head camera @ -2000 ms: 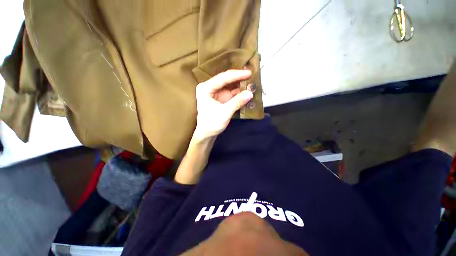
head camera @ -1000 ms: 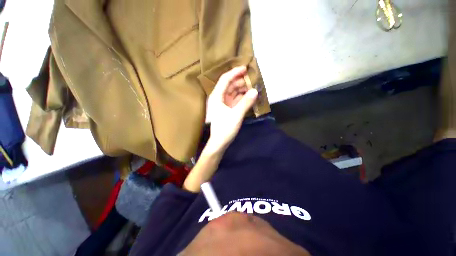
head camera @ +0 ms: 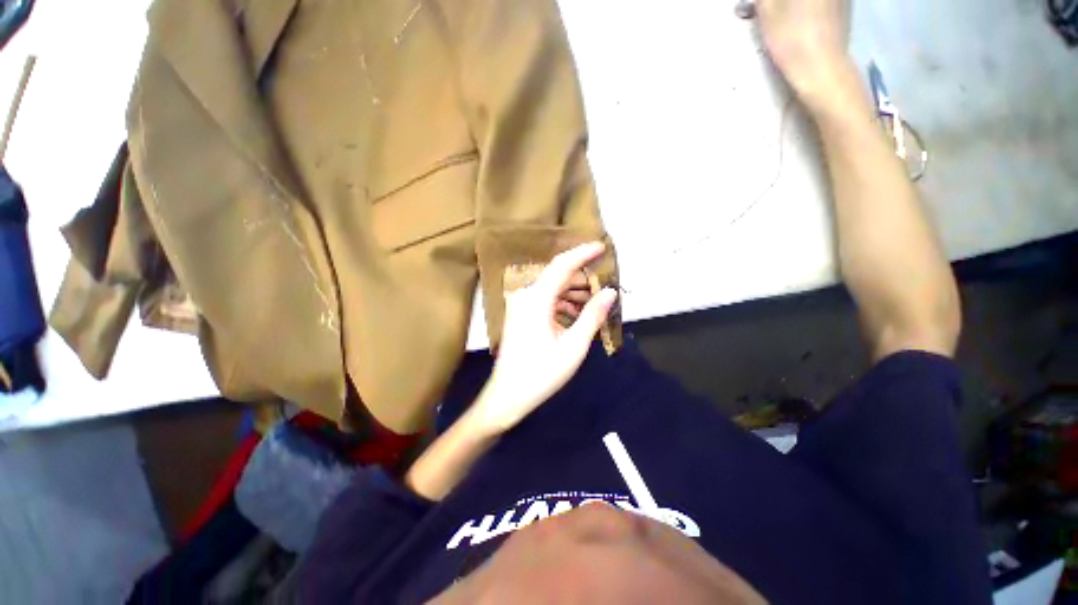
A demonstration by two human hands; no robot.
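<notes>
A tan-brown jacket (head camera: 414, 319) lies on the white table, with white basting stitches on its body. Its sleeve cuff (head camera: 502, 254) is turned up beside the flap pocket, showing a lighter, frayed inner patch. My left hand (head camera: 538, 337) pinches the cuff edge between thumb and fingers; the buttons are not clearly visible. My right hand (head camera: 806, 38) is at the top edge, partly cut off, with a small dark thing at its fingertips that I cannot identify. A thin dark thread (head camera: 778, 177) curves over the table between the cuff and my right arm. No needle can be made out.
Small scissors (head camera: 904, 142) lie on the table just right of my right forearm. Dark blue cloth (head camera: 18, 272) is at the left. A grey fluffy thing (head camera: 290, 479) and red cloth are below the table edge. A white stick (head camera: 632, 470) shows near my chin.
My right arm has swung in from the right edge and extends over the table. The cuff has been turned up, showing its inside. The thread loop now shows. My left hand stays at the cuff.
</notes>
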